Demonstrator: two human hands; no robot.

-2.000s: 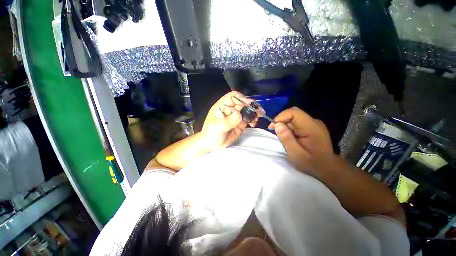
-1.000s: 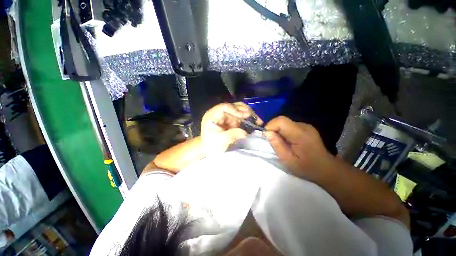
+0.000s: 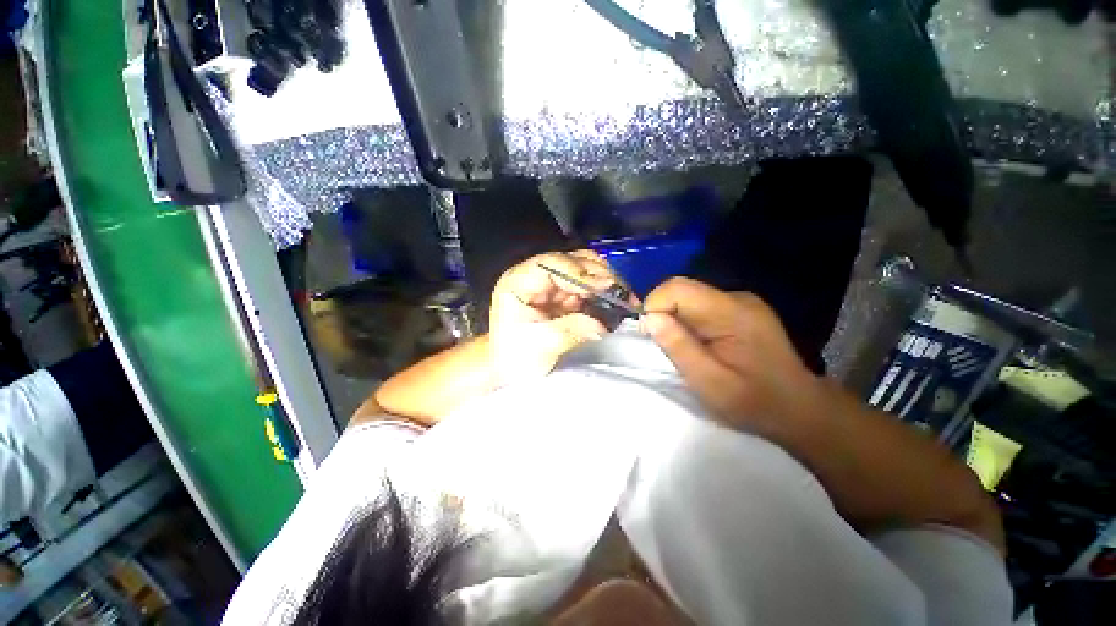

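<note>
My left hand point(image 3: 539, 313) and my right hand point(image 3: 722, 336) meet over the lap, bare. My left fingers hold a small black fitting point(image 3: 619, 294), partly hidden by the fingertips. My right thumb and forefinger pinch a thin grey metal rod point(image 3: 585, 289), which slants up and left across the fitting and past my left fingers. Whether the rod touches the fitting cannot be told.
A long black lock panel point(image 3: 455, 122) lies on the bubble-wrapped bench edge point(image 3: 685, 132). Pliers point(image 3: 703, 55) and a dark green electric screwdriver point(image 3: 908, 110) lie to its right. Black frames point(image 3: 190, 135), black parts point(image 3: 291, 43) and a green conveyor point(image 3: 159, 318) are left.
The thin rod, earlier short in view between the hands, now extends up and left past my left fingers. Both hands are slightly lower than two seconds ago, my right one nearer the left.
</note>
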